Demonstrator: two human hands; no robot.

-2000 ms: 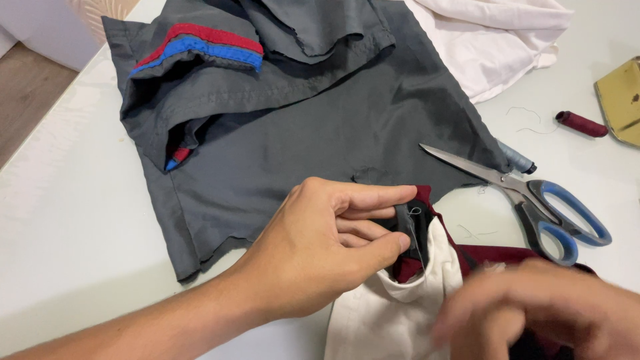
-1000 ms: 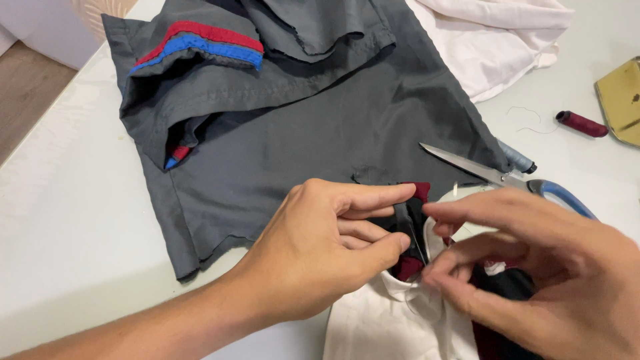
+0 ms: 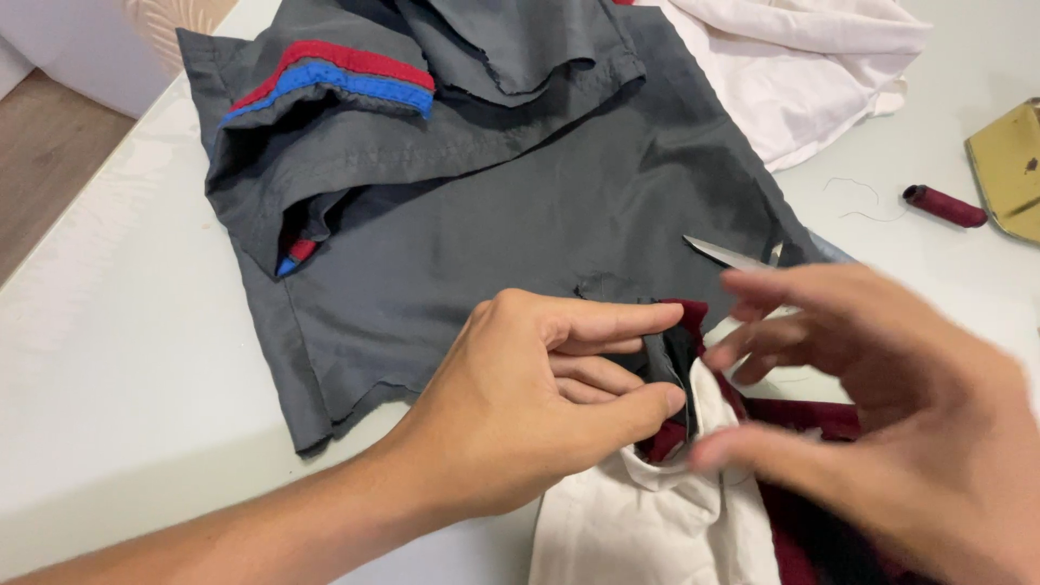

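My left hand (image 3: 561, 390) pinches the edge of a dark grey and maroon fabric piece (image 3: 671, 374) between thumb and fingers. White fabric (image 3: 658, 520) wraps around and below that piece. My right hand (image 3: 877, 414), slightly blurred, hovers at the right side of the white fabric's edge with thumb and fingers apart; whether it holds a needle or thread cannot be made out. More maroon and black fabric (image 3: 800, 520) lies under it. Scissors (image 3: 731, 256) rest beyond my right hand, which hides their handles.
A large dark grey cloth (image 3: 487, 268) with red and blue trim (image 3: 349, 77) spreads across the white table (image 3: 106, 390). White cloth (image 3: 804, 73) lies at the back. A maroon thread spool (image 3: 944, 206), loose thread and a yellowish metal object (image 3: 1011, 175) are at the right.
My right hand has come in from the lower right to the fabric edge, and its fingers have since spread apart. My left hand keeps its hold in the same place.
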